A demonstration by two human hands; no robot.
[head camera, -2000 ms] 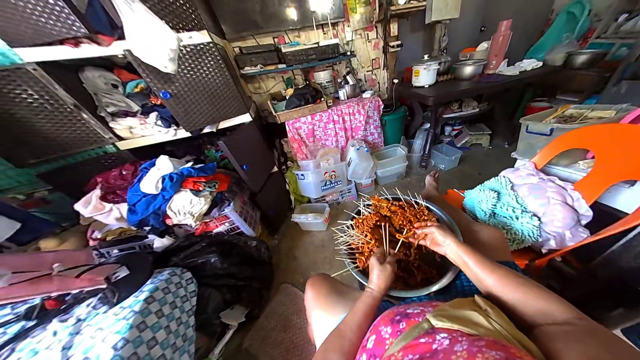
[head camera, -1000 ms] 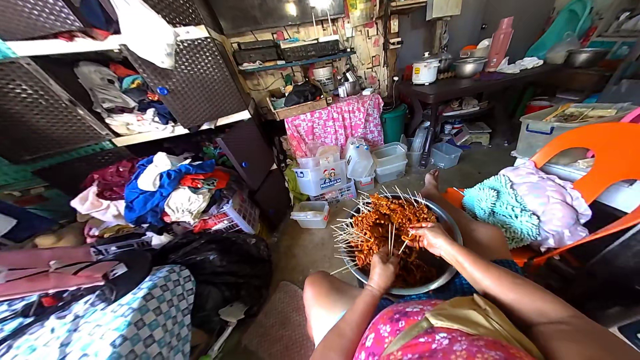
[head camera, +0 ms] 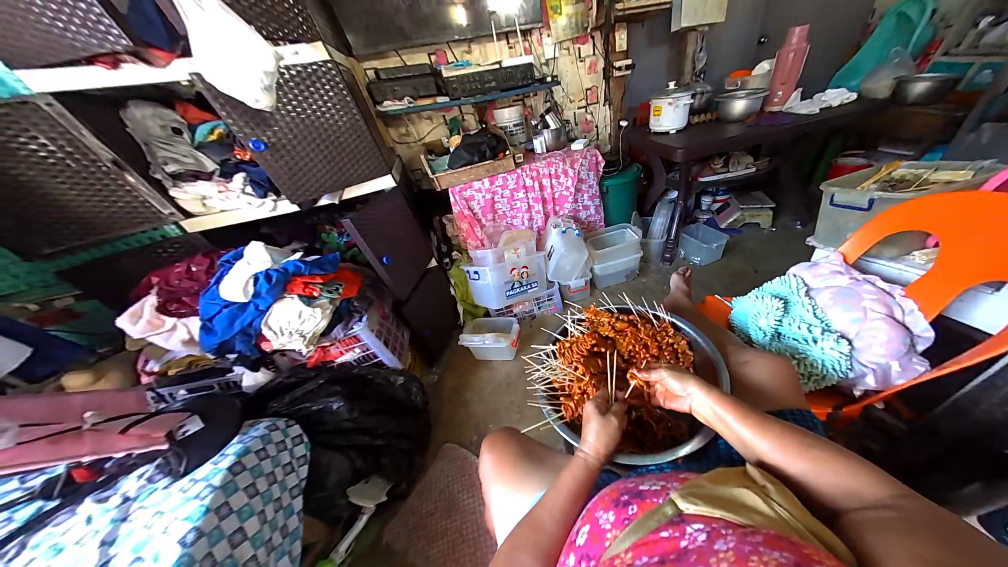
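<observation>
A wide metal basin (head camera: pixel 718 378) rests at my lap, holding reddish-brown marinated meat strips (head camera: pixel 657 429). Skewered pieces (head camera: pixel 606 339) are heaped along its far and left sides, their bamboo sticks (head camera: pixel 547 370) pointing outward over the rim. Over the near left of the basin, my left hand (head camera: pixel 602 421) grips a few upright bamboo skewers (head camera: pixel 612 374). My right hand (head camera: pixel 669 388) is just right of it, its fingertips pinching a piece of the meat at a light stick. The lower part of the loose meat is partly hidden by my hands.
An orange plastic chair (head camera: pixel 937 228) with a teal shaggy cloth (head camera: pixel 791 331) stands close on my right. A small lidded plastic container (head camera: pixel 490 339) is on the floor beyond the basin. Left are a black plastic bag (head camera: pixel 346 417) and a clothes pile (head camera: pixel 252 295). A dark table (head camera: pixel 756 134) stands behind.
Both hands stay over the basin with small finger movements. In the left hand, the skewers stand more upright and closer together than two seconds ago.
</observation>
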